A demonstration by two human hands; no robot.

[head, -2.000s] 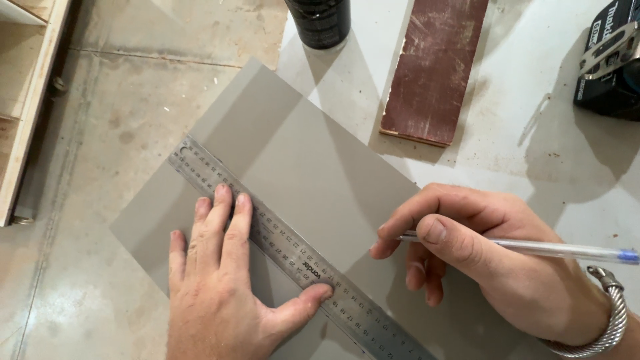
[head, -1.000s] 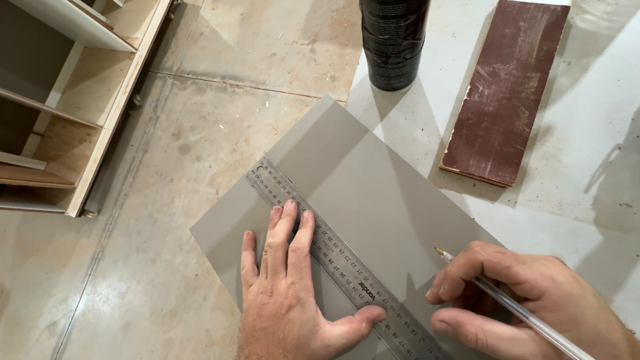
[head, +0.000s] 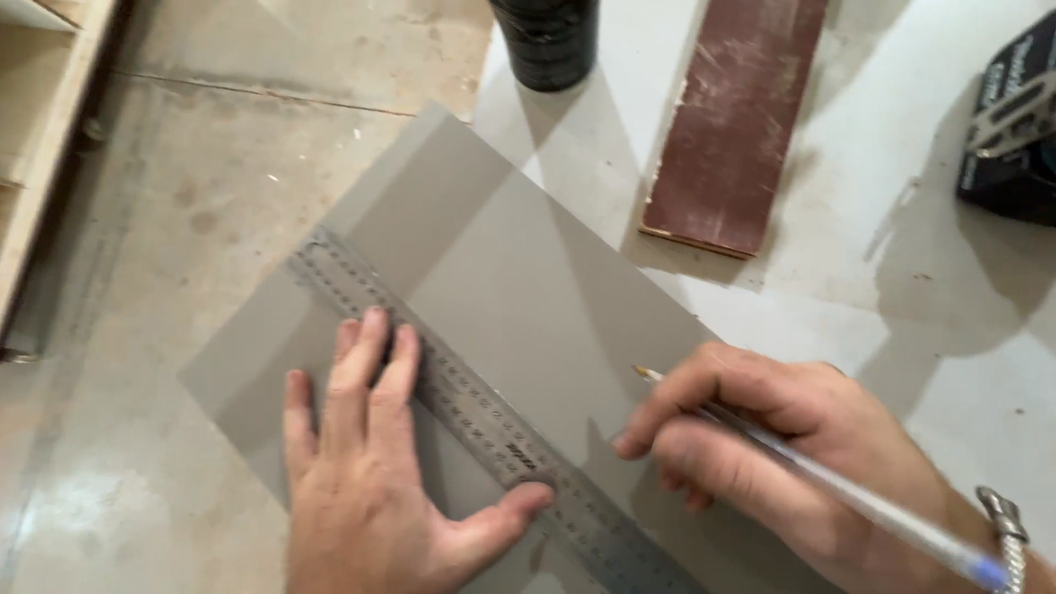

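A grey flat panel (head: 528,239) lies at a slant below me, over the corner of a white surface. Across it runs a metal ruler (head: 470,396), pressed down by the spread fingertips and thumb of my left hand (head: 371,462). My right hand (head: 767,462) holds a clear ballpoint pen (head: 858,491) with a blue end cap, between thumb and fingers. The pen's tip is over the panel, to the right of the ruler and apart from it. The ruler's lower end runs out of the frame.
A reddish-brown board (head: 734,124) lies on the white surface (head: 850,289) beyond the panel. Near it stands a black cylindrical container (head: 551,41). A black Makita item (head: 1015,132) with a metal clip is at the right edge. At left, a wooden cabinet frame (head: 62,157) stands above the concrete floor (head: 190,181).
The view has shifted back and forth. My left hand stays on the ruler; my right hand keeps the pen over the panel.
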